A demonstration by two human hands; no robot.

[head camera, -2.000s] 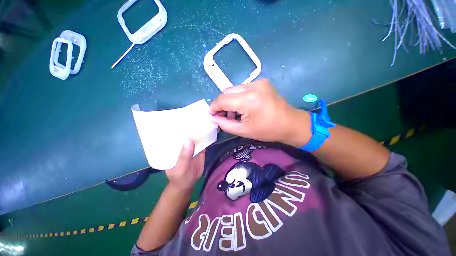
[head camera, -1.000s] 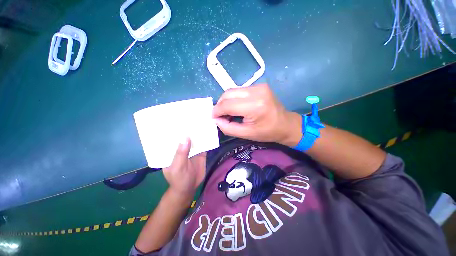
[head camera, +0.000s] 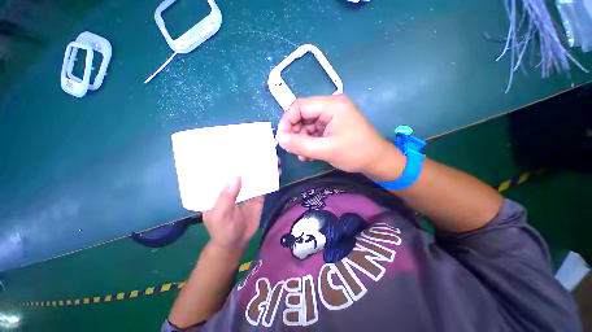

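Note:
My left hand (head camera: 232,214) holds a white backing sheet (head camera: 224,159) near the table edge, its thumb on the sheet's face and the other fingers hidden behind it. My right hand (head camera: 331,133) is at the sheet's right edge, thumb and forefinger pinched together on a tiny whitish piece (head camera: 278,137), probably an adhesive piece. A white plastic frame (head camera: 278,83) lies on the bench just beyond my right hand, which covers its near side. A blue wrist strap (head camera: 411,167) is on my right wrist.
Another white frame with a thin lead (head camera: 200,34) lies at the far side. Two overlapping frames (head camera: 79,68) lie at left. Loose pale strands (head camera: 535,39) and a clear plastic bag (head camera: 576,23) are at far right. White specks dot the green bench (head camera: 415,58).
The sheet, curled earlier, now looks flatter and is slightly higher. My right hand's fingertips have moved up a little and show a small gap from the sheet's edge.

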